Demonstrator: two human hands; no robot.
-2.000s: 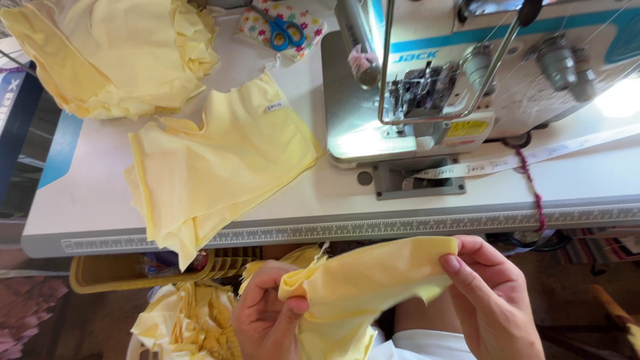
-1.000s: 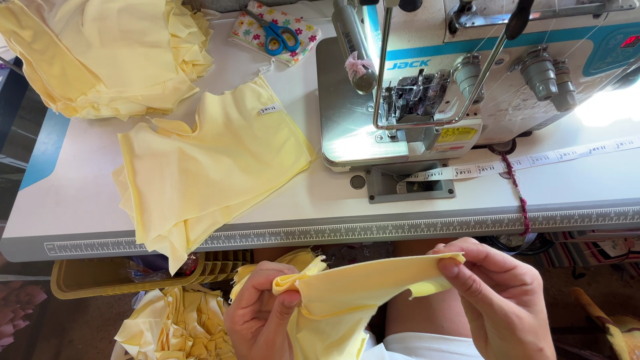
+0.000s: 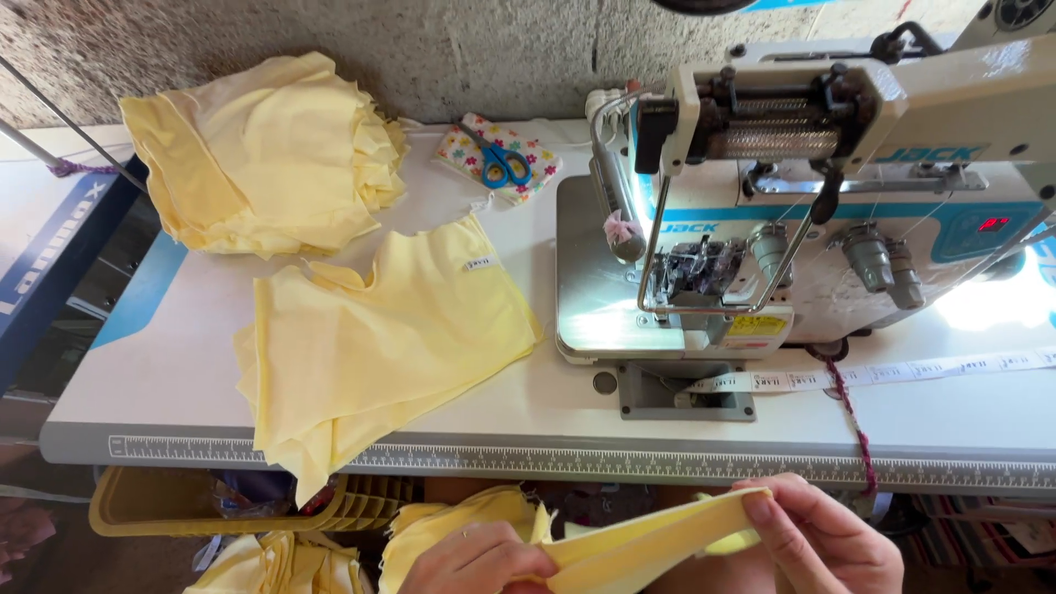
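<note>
Near the bottom of the head view, my left hand (image 3: 483, 559) pinches one end of a folded yellow fabric piece (image 3: 652, 540). My right hand (image 3: 817, 536) grips its other end between thumb and fingers, so the edge is stretched between them, just below the table's front edge. More yellow fabric hangs by my left hand. On the table lie flat yellow cut pieces (image 3: 388, 330) with a small white label (image 3: 478, 262), their lower corner over the ruler edge. A Jack overlock sewing machine (image 3: 709, 272) stands at the right with its lamp lit.
A thick stack of yellow fabric (image 3: 264, 157) lies at the back left. Blue-handled scissors (image 3: 499, 161) rest on a flowered cloth (image 3: 536, 173). A label tape (image 3: 874, 373) runs into a table slot. Below the table are a yellow basket (image 3: 124, 503) and more yellow fabric (image 3: 280, 565). A concrete wall rises behind.
The view has tilted up, showing more of the machine and wall. Both hands still hold the yellow piece at its ends; its stretched edge now slants more steeply.
</note>
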